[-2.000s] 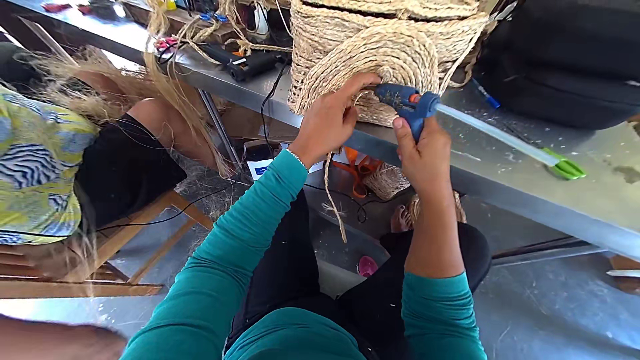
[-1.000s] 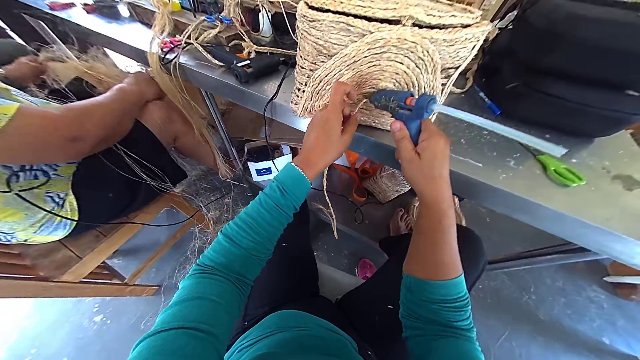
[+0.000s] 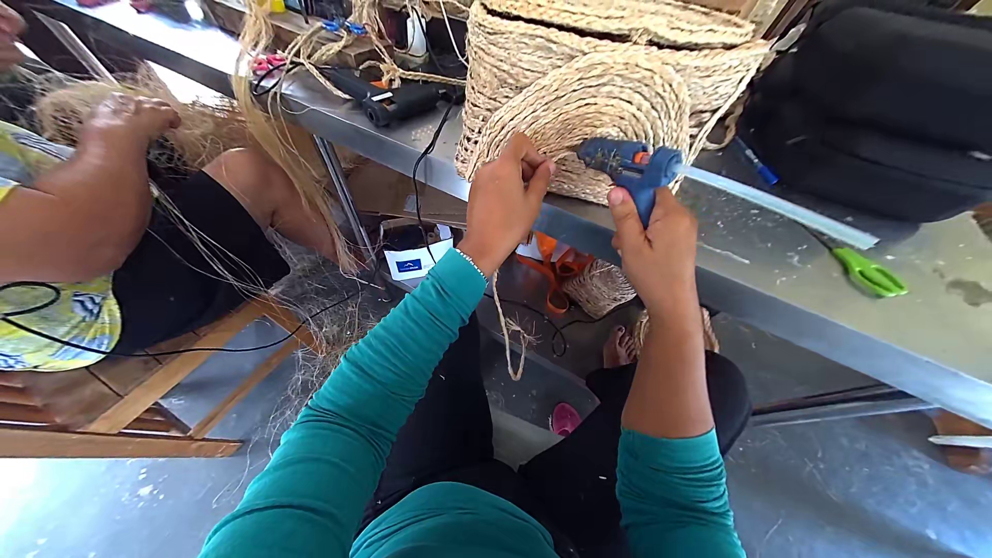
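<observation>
A blue hot glue gun [image 3: 639, 167] with a long clear glue stick out of its back is held in my right hand [image 3: 655, 240]. Its nozzle points left at the rounded, braided flap [image 3: 589, 101] of a woven natural-fibre bag [image 3: 515, 46] on the metal table. My left hand [image 3: 508, 194] is at the flap's lower left, left of the nozzle, with thumb and fingers pinched on the braided cord. The cord's loose end [image 3: 508, 333] dangles below that hand. The pinch itself is partly hidden by the fingers.
Green-handled scissors [image 3: 868, 271], a blue pen [image 3: 756, 163] and a black bag [image 3: 876, 108] lie right on the table. A black glue gun [image 3: 395, 101] lies left. Orange-handled scissors [image 3: 554, 271] are below the edge. At left, a person sits on a wooden bench [image 3: 178, 372], one hand on loose fibres.
My left hand has stayed near the nozzle, its fingers shifting slightly at the flap. The glue gun remains in my right hand. The neighbouring person's arm has moved into view since the earliest frame.
</observation>
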